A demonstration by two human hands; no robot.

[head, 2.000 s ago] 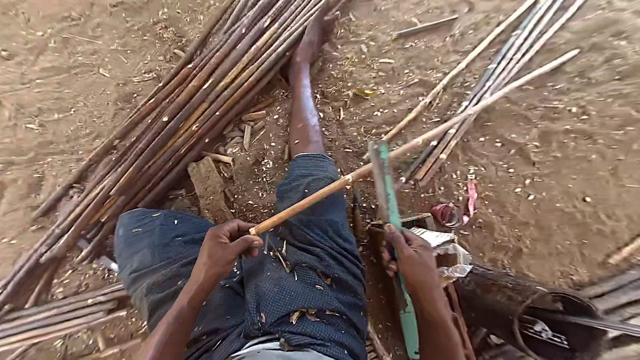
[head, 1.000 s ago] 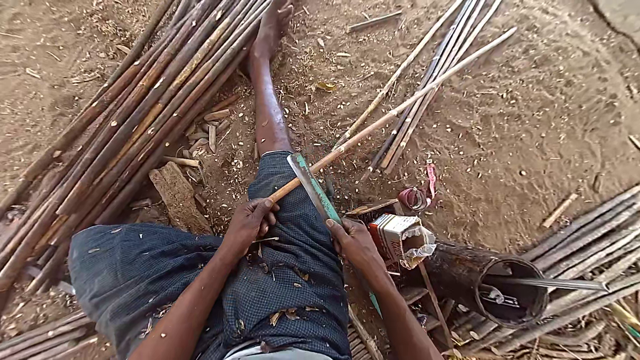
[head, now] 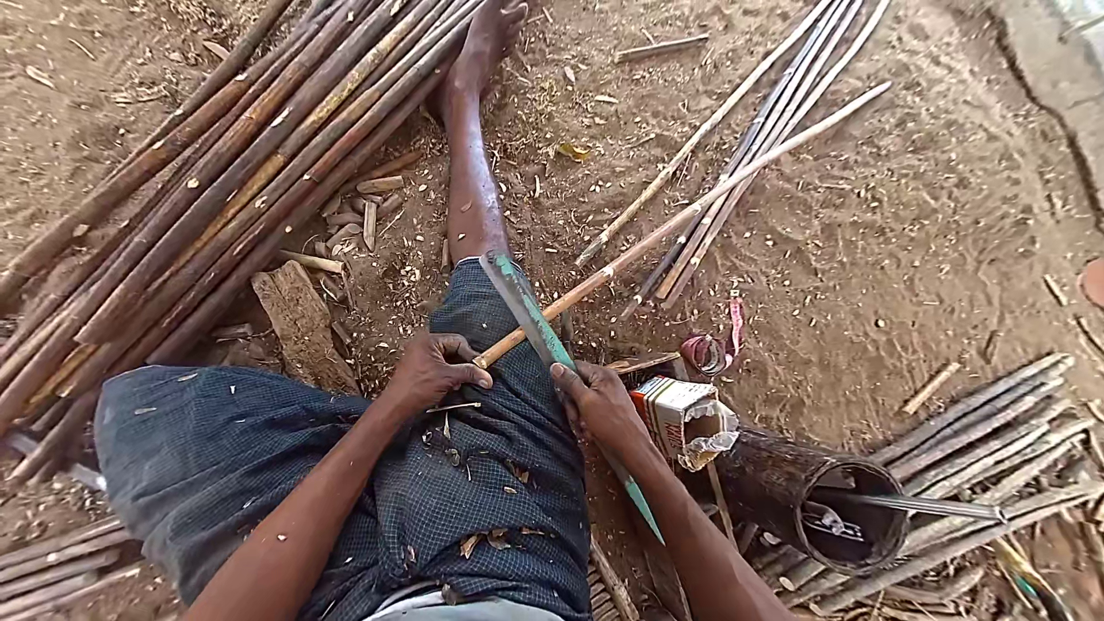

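Observation:
My left hand (head: 438,371) pinches the near end of a long peeled wooden stick (head: 655,237), which slants up to the right across my thigh. A long blade with worn green paint (head: 528,312) is gripped in my right hand (head: 595,398). Its upper part crosses the stick a little beyond my left fingers, and its pointed lower end sticks out below my right wrist. Wood shavings lie on the dark checked cloth (head: 492,466) over my lap.
Dark poles (head: 259,172) are heaped at the left. Thin sticks (head: 759,138) lie at the upper right. Right of my thigh are a torn carton (head: 681,418), a pink tape (head: 709,352) and a dark cylindrical container (head: 811,492) holding metal rods. More sticks (head: 992,448) lie behind it.
The blade, upright and farther right of my left hand two seconds ago, now slants up to the left across the stick nearer that hand. The view has shifted.

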